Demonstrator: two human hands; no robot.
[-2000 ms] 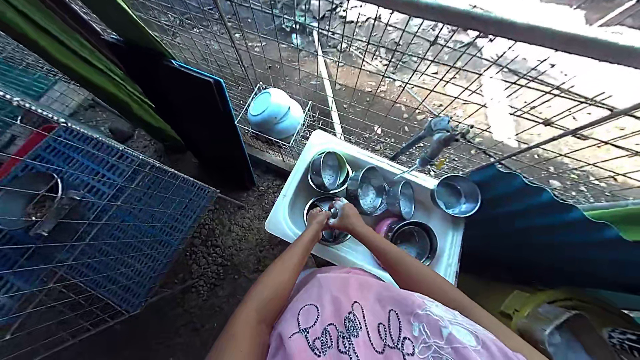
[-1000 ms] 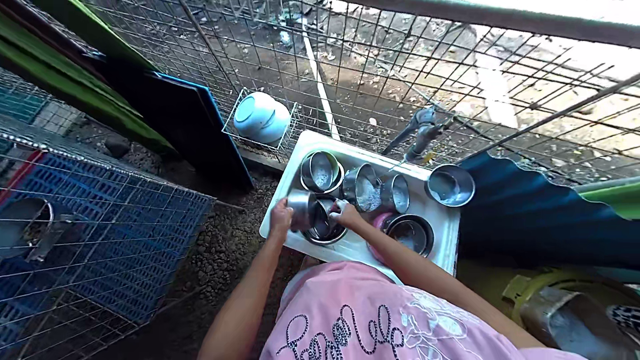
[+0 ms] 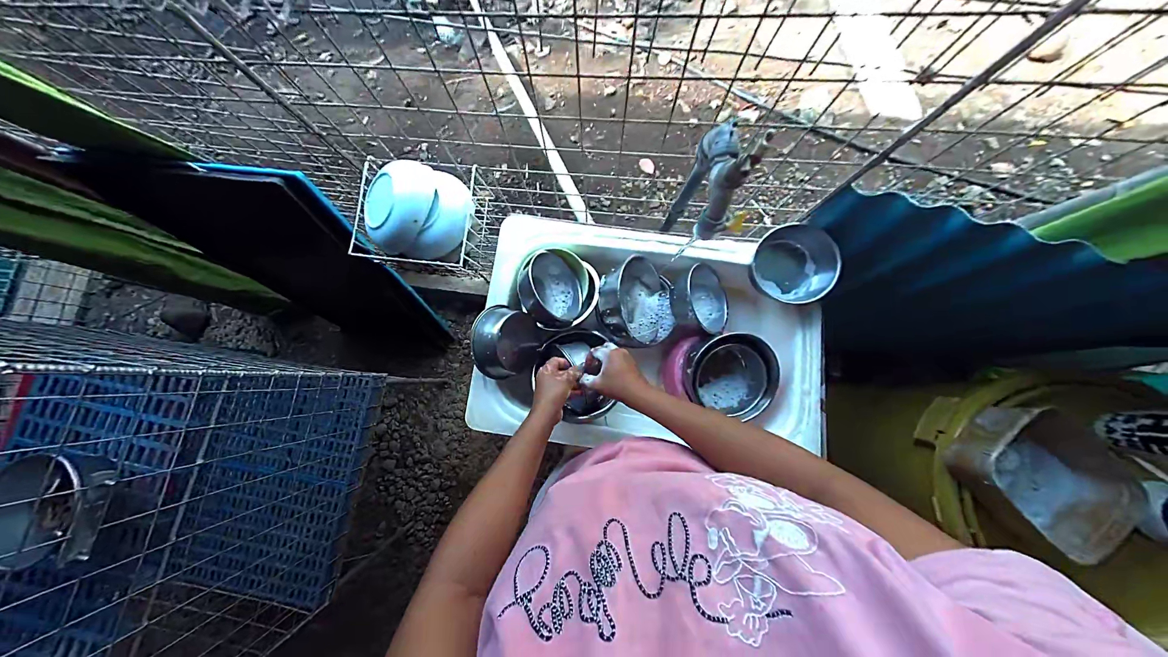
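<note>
In the head view my left hand [image 3: 555, 383] grips the rim of a metal bowl [image 3: 577, 351] above a dark-rimmed bowl at the front left of the white sink [image 3: 803, 383]. My right hand [image 3: 613, 372] presses on the same bowl, with white suds at its fingers; whether it holds a sponge is hidden. An upright-tilted metal bowl [image 3: 504, 342] stands just left of them. Behind are soapy metal bowls [image 3: 554, 285], [image 3: 637, 301] and a smaller one [image 3: 707, 299]. To the right, a black-rimmed bowl [image 3: 733, 376] with sudsy water touches a pink bowl [image 3: 677, 368].
A metal bowl [image 3: 796, 265] rests at the sink's back right corner, near a grey faucet [image 3: 716, 178]. Light blue bowls [image 3: 401, 205] sit in a wire rack on the mesh fence. A wire cage [image 3: 265, 493] is at left, a yellow-green tub [image 3: 949, 447] at right.
The metal bowl my left hand held a second ago now stands at the sink's left edge. Both hands have come together over the front left bowl.
</note>
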